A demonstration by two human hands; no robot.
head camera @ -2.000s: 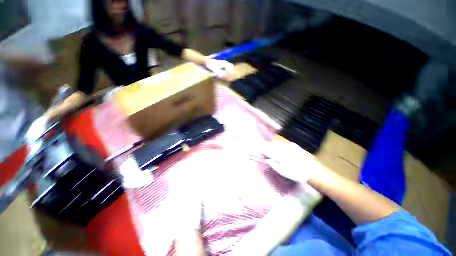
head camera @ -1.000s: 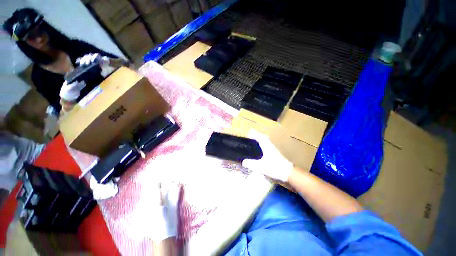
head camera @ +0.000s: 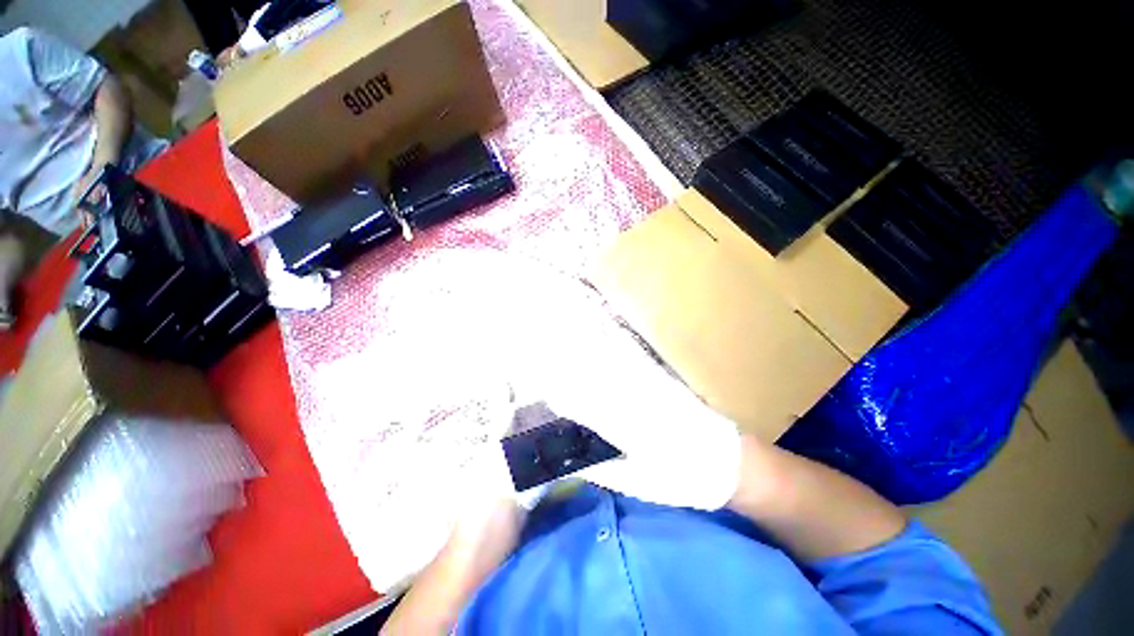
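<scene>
A black network device (head camera: 560,452) is held low in front of my blue shirt. My right hand (head camera: 672,435), in a white glove, grips its right side. My left hand (head camera: 488,519) is at its left edge, low in the picture; the glare hides its fingers against the bright wrap. Two black units (head camera: 450,178) lie side by side in front of a standing carton (head camera: 361,106) on the pink bubble wrap (head camera: 585,162). More network devices (head camera: 759,186) sit in rows on a flattened carton (head camera: 734,311).
A mesh conveyor (head camera: 672,118) is at the upper right, with blue film wrap (head camera: 945,373) over its rail. Stacked black units (head camera: 174,267) stand on the red surface (head camera: 286,435) at left, near translucent foam bags (head camera: 137,509). A person in a pale shirt (head camera: 50,118) is at upper left.
My right hand has brought the network device from beside the flattened carton down to my body, and my left hand has come to it. The view has shifted, showing the foam bags.
</scene>
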